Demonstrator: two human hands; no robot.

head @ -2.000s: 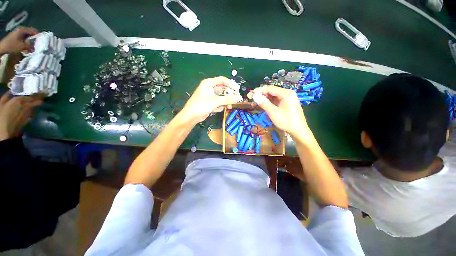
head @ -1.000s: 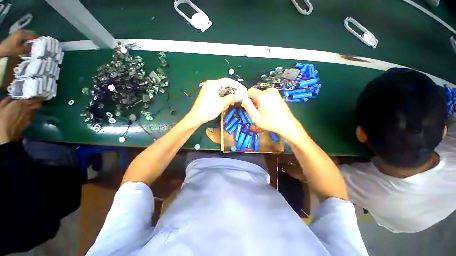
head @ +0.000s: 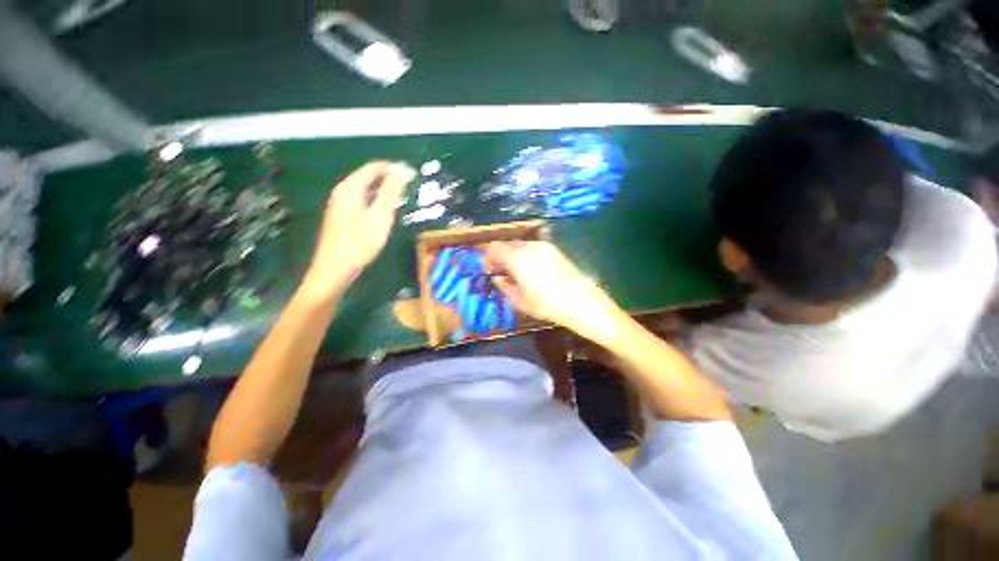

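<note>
The picture is blurred. The open cardboard parts box [head: 428, 312] stands at the bench edge in front of me, with blue battery cells [head: 466, 287] inside. My right hand [head: 537, 282] reaches into the box from the right, fingertips down at the cells; whether it grips one is hidden. My left hand [head: 359, 214] is above the bench, left of the box, fingers bent; a pale spot shows at its fingertips, but I cannot tell whether it is held. Small white parts [head: 431, 197] lie just right of it. A tangled pile of wired circuit boards [head: 164, 247] lies at left.
Blue cells and silvery pieces [head: 581, 175] are heaped behind the box to the right. A long white rail [head: 438, 118] crosses the bench; white housings [head: 362, 49] lie beyond it. A person [head: 816, 219] sits close at right. White housings [head: 16, 219] are stacked far left.
My hands have moved apart: the right went down into the box, the left moved left. The view has shifted, so the bench things appear further left. The other person's hands at left are no longer seen.
</note>
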